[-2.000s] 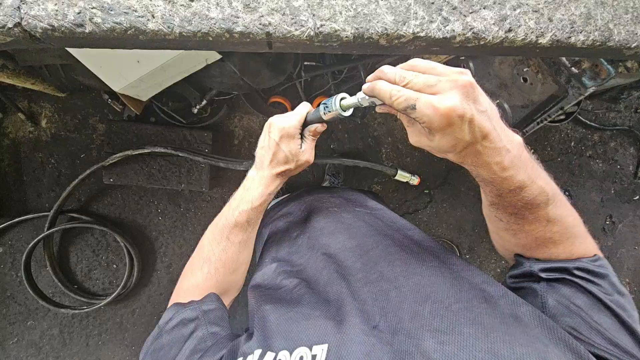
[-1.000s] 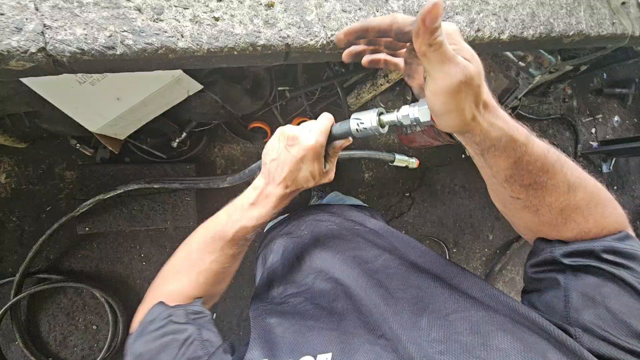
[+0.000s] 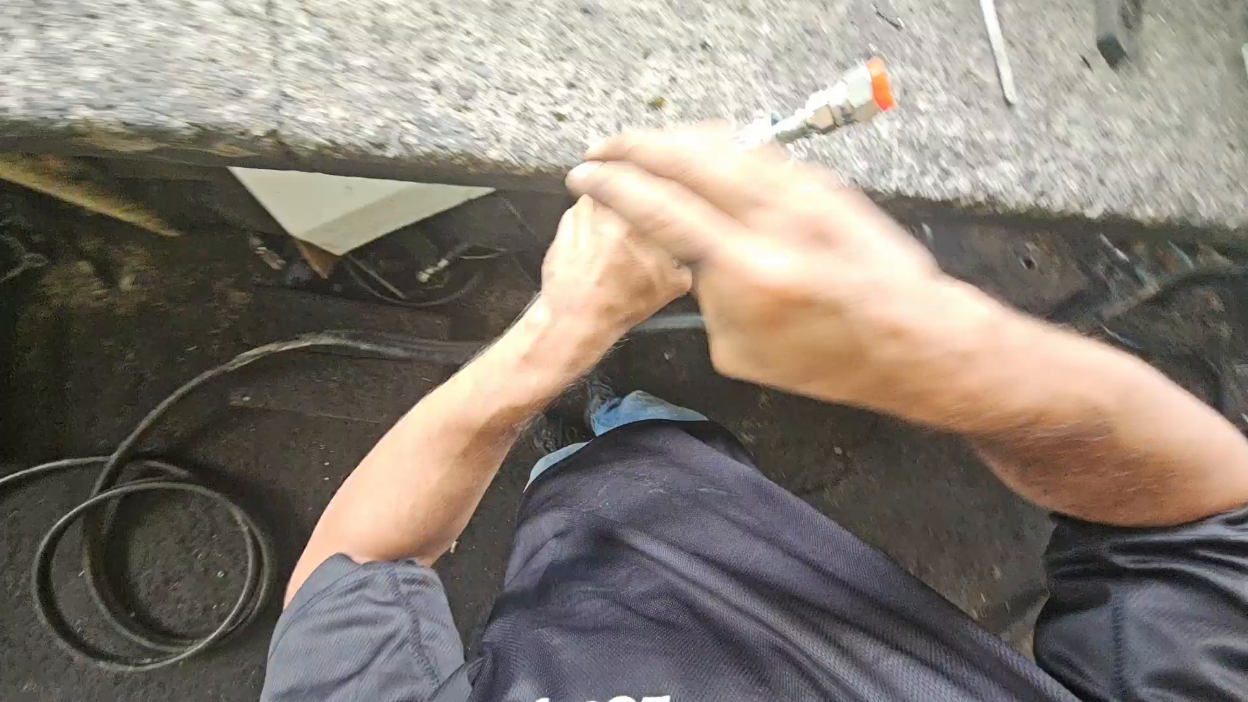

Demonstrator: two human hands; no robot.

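Observation:
A metal hose fitting with an orange cap at its tip sticks out beyond my right hand, in front of the stone-like ledge. My left hand is closed in a fist around the hose end, which my hands mostly hide. Blurred by motion, my right hand lies against the left one with its fingers stretched over the fitting's near part; whether it grips is not clear. Behind my left forearm runs a black hose, coiled on the dark ground at the left.
The rough grey ledge crosses the top of the view. On it lie a thin pale rod and a dark metal piece. Beneath its edge are a white cardboard piece, a yellowish bar and thin cables.
The raised, open right hand has come down beside the left. An orange cap now shows at the fitting's end. The view has shifted, showing more of the ledge.

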